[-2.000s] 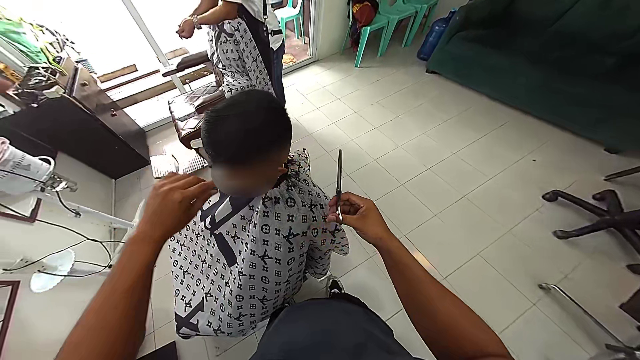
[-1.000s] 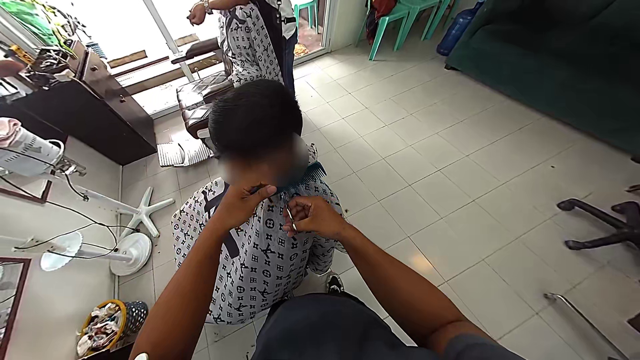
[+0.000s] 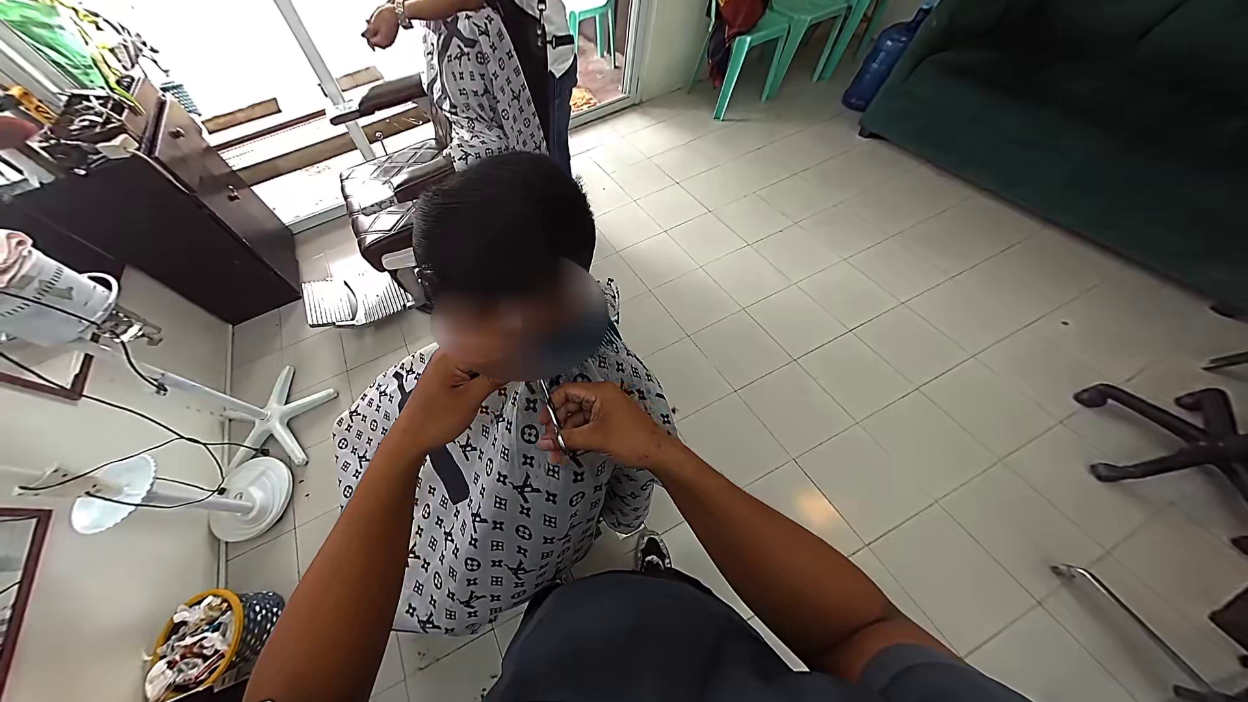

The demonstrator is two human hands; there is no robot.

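A seated person with short black hair (image 3: 502, 219) wears a white patterned barber cape (image 3: 526, 526). My right hand (image 3: 600, 419) holds a pair of metal hair scissors (image 3: 554, 414) below the person's chin, over the cape's front. My left hand (image 3: 448, 400) is raised at the other side of the chin, its fingers closed near the blurred face. A blue comb (image 3: 609, 331) shows beside the face, partly lost in the blur; its hold is hidden, so what my left hand grips cannot be told.
Another person in a like cape (image 3: 487, 88) stands behind, by a brown salon chair (image 3: 390, 185). At left are a dark cabinet (image 3: 185, 185), white stands (image 3: 278, 414) and a full waste basket (image 3: 239, 634). A green sofa (image 3: 1063, 127) and a wheeled chair base (image 3: 1199, 429) are at right.
Two seconds ago my right hand held the scissors upright, out to the right of the person. It has since come in below the chin. My left hand has moved from beside the head to the chin.
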